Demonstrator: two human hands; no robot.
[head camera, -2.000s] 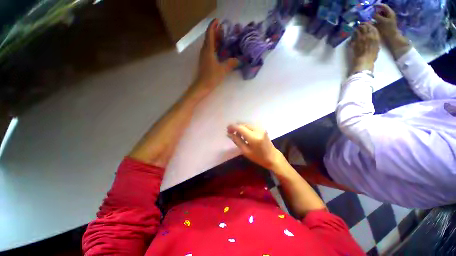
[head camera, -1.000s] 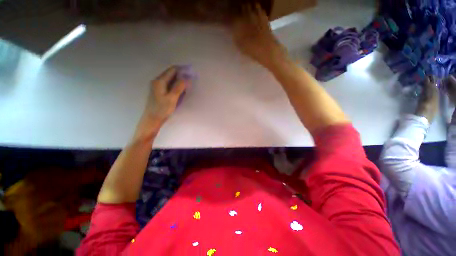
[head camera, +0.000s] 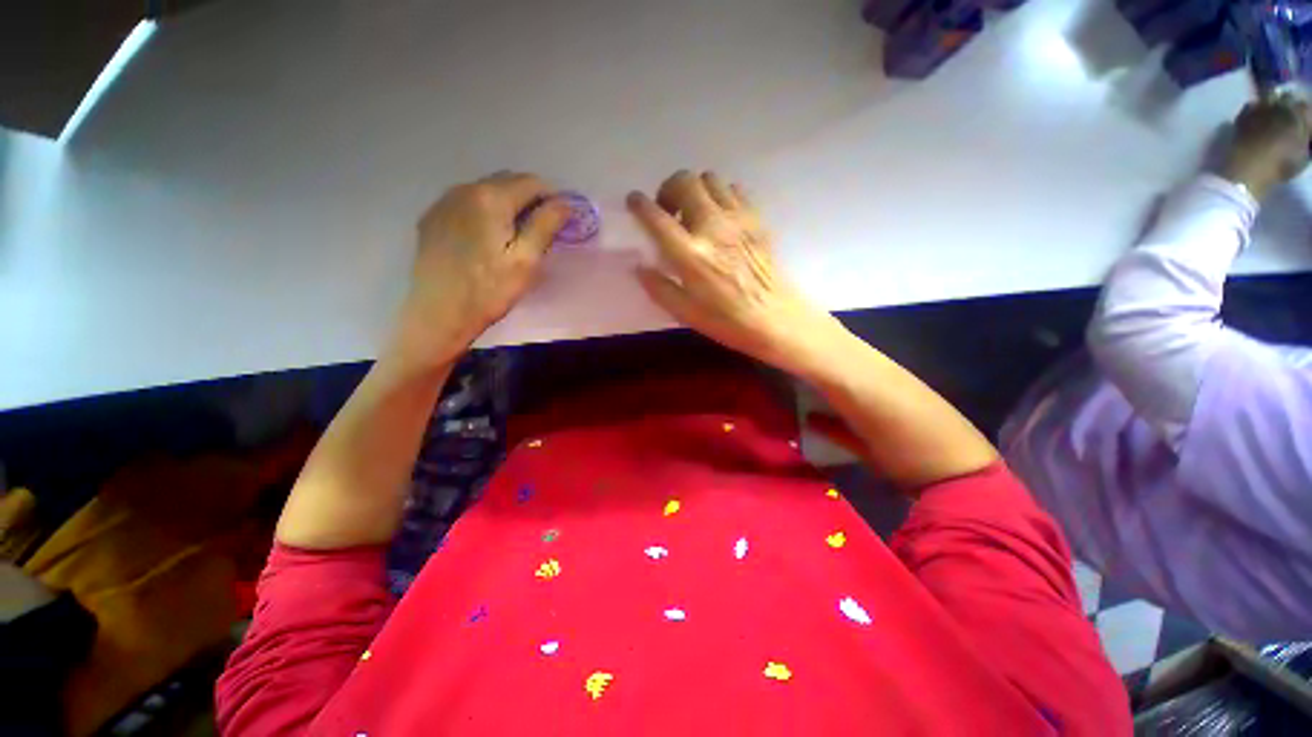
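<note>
My left hand (head camera: 478, 256) is shut on a looped cord bundle (head camera: 579, 219) above the white table (head camera: 331, 130), near its front edge. Only the light purple looped end shows past my thumb and fingers; the rest is hidden in the hand. My right hand (head camera: 720, 256) is just right of the bundle, palm down, with bent fingers a little apart. A faint pale area lies between the hands, but I cannot make out whether it is a clear packet or whether my right fingers hold anything.
Sleeved bundles (head camera: 928, 36) lie at the far right of the table. A person in lilac (head camera: 1180, 310) works beside me on the right, a hand at more purple bundles. A carton flap (head camera: 65, 51) is at the far left. Shiny purple pieces (head camera: 458, 446) show below the table edge.
My right hand has come back from the carton side to beside my left hand. My left hand still holds the bundle, now nearer the middle. The view has turned, shifting the sleeved bundles towards the top edge.
</note>
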